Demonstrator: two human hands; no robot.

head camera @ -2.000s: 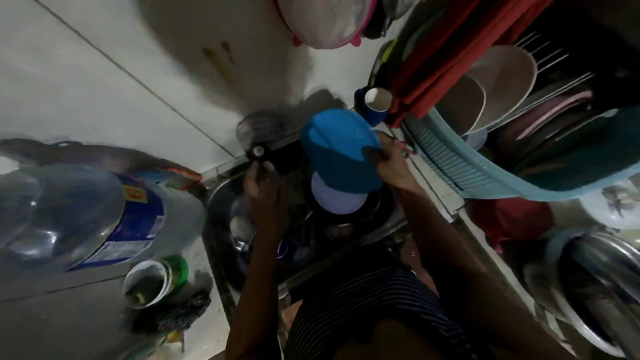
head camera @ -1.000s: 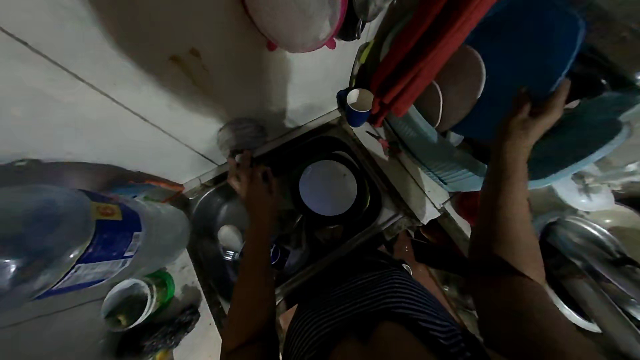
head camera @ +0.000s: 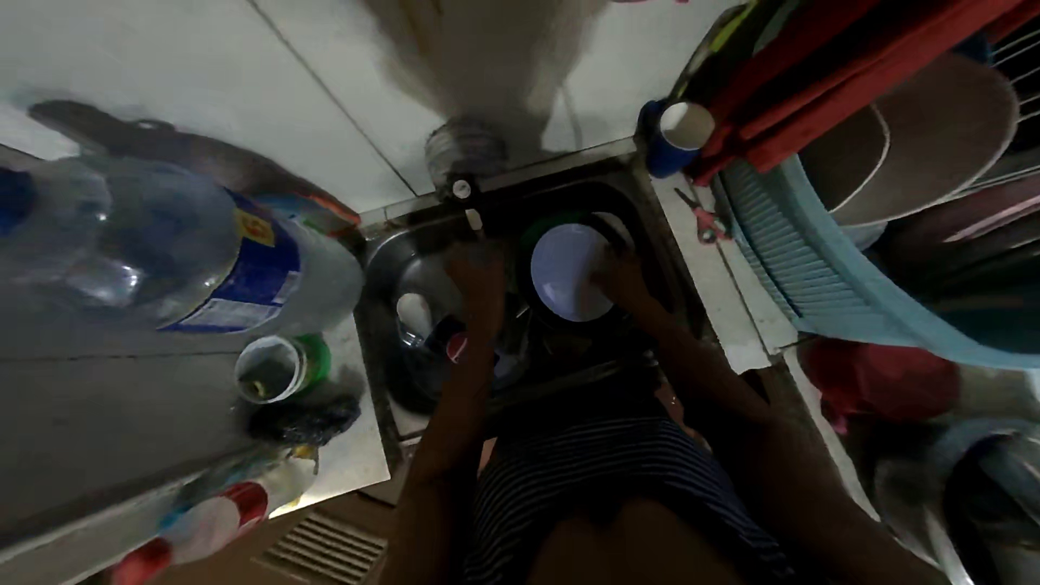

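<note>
A double-basin metal sink [head camera: 382, 325] lies below me, with a faucet [head camera: 463, 191] at its wall side. My left hand [head camera: 477, 272] is just below the spout, over the left basin; its fingers are dark and blurred, and what it holds cannot be told. A white round plate or bowl [head camera: 565, 272] rests among dark dishes in the right basin. At the plate's right edge is my right hand [head camera: 617, 276], blurred, and whether it grips the plate is unclear. A pale oval thing [head camera: 414, 314] and a dark piece with a red mark [head camera: 457, 348] lie in the left basin.
At the left stand a large clear plastic bottle [head camera: 325, 268] and a white-and-green tub [head camera: 313, 357]. On the right are a blue cup [head camera: 670, 158], red-handled scissors [head camera: 705, 223], a red cloth [head camera: 812, 89] and a light-blue plastic dish basket [head camera: 821, 284] holding plates.
The right hand held a blue plastic item over the sink, then at the dish basket; it is now back at the white plate without it. The left hand remains near the faucet.
</note>
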